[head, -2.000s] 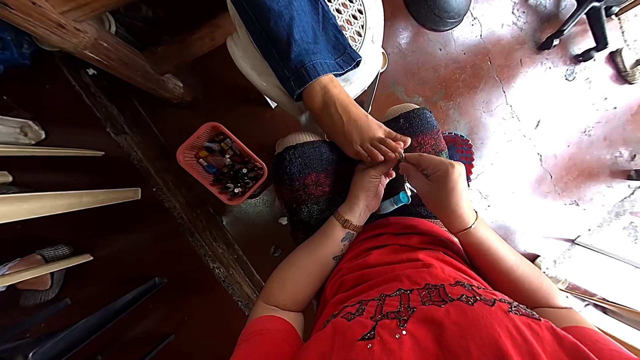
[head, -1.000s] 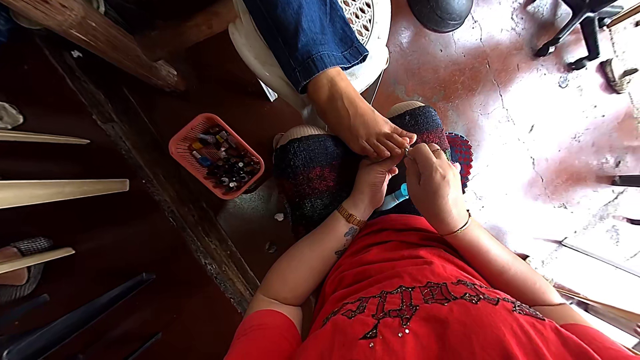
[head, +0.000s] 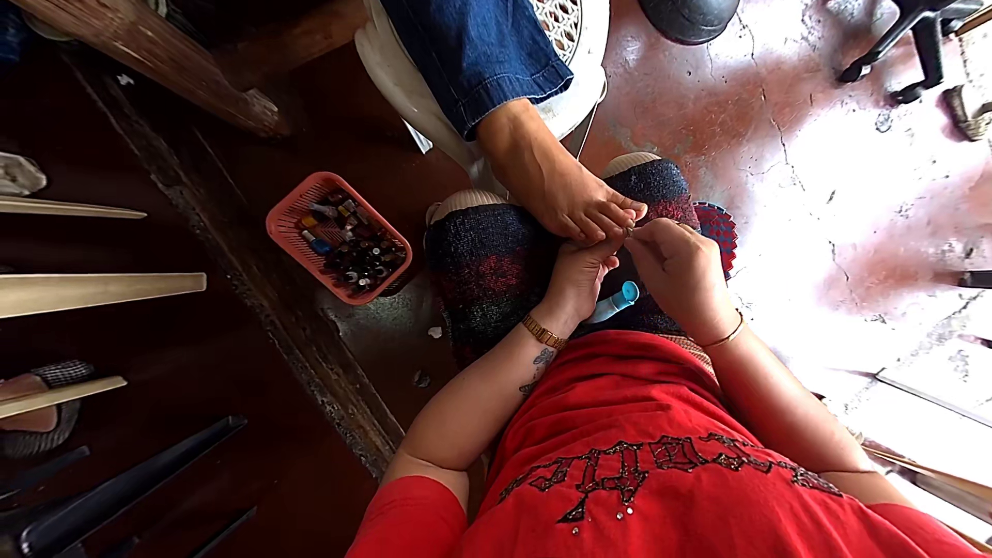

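Another person's bare foot [head: 554, 186], below a blue denim trouser leg [head: 496, 54], rests over my knees, toes toward me. My left hand [head: 581, 275], with a gold watch at the wrist, holds the foot at the toes from below. My right hand [head: 678, 263] is at the big toe, its thumb and fingers pinched on a small metal tool [head: 630, 231]; its kind cannot be made out, as the fingers hide most of it. A tube with a blue cap [head: 616, 301] lies in my lap between my hands.
A pink plastic basket [head: 280, 225] of small bottles stands on the floor at the left. The person's white chair [head: 581, 101] is ahead. A wooden beam edge [head: 287, 349] runs along the left floor. A black wheeled chair base [head: 918, 46] is at the upper right.
My right hand has turned and shifted slightly at the big toe, staying close to it. My left hand keeps its hold on the foot.
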